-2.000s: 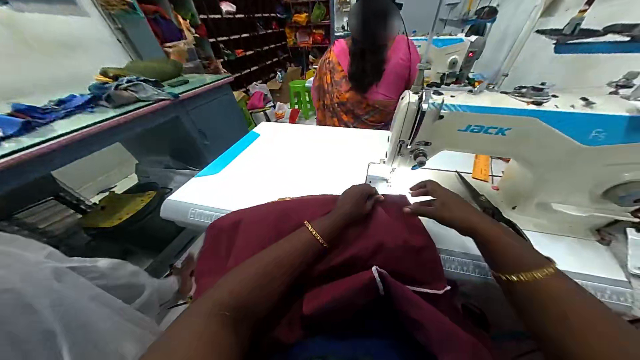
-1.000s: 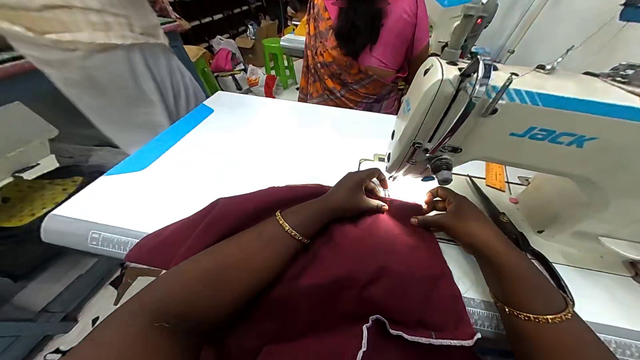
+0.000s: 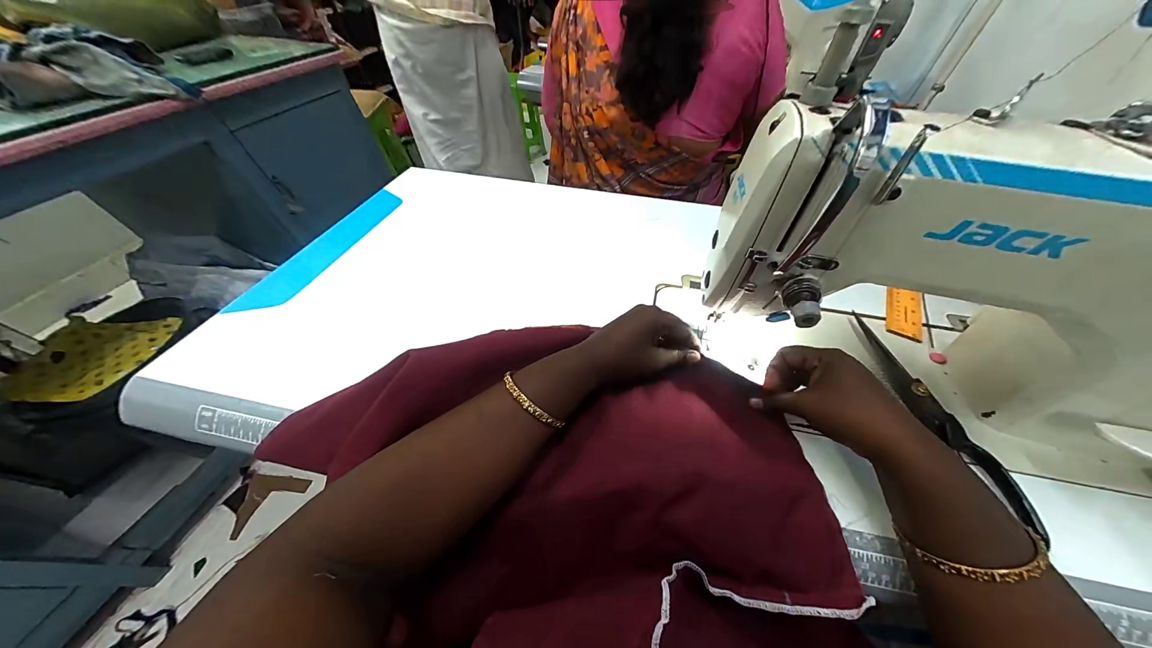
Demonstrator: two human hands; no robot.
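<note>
Maroon fabric (image 3: 684, 468) drapes over the front of the white sewing table (image 3: 504, 261), with a white overlocked edge low down. My left hand (image 3: 643, 346) pinches its upper edge just left of the needle area of the Jack sewing machine (image 3: 972, 207). On the other side of the needle, my right hand (image 3: 823, 391) grips the fabric's right edge between thumb and fingers. The machine's lamp lights the cloth between both hands. Whether the presser foot rests on the fabric cannot be told in the glare.
Large black-handled scissors (image 3: 927, 405) lie by my right wrist. Beyond them is an orange ruler (image 3: 904, 313). A person in pink and orange (image 3: 666, 99) and another in a white garment (image 3: 454, 90) stand behind the table. At left are a cloth-laden counter (image 3: 171, 99) and a black bin (image 3: 81, 405).
My right thumb and fingers have shifted slightly away from my left hand along the fabric edge. The person in white has moved from the left foreground to behind the table.
</note>
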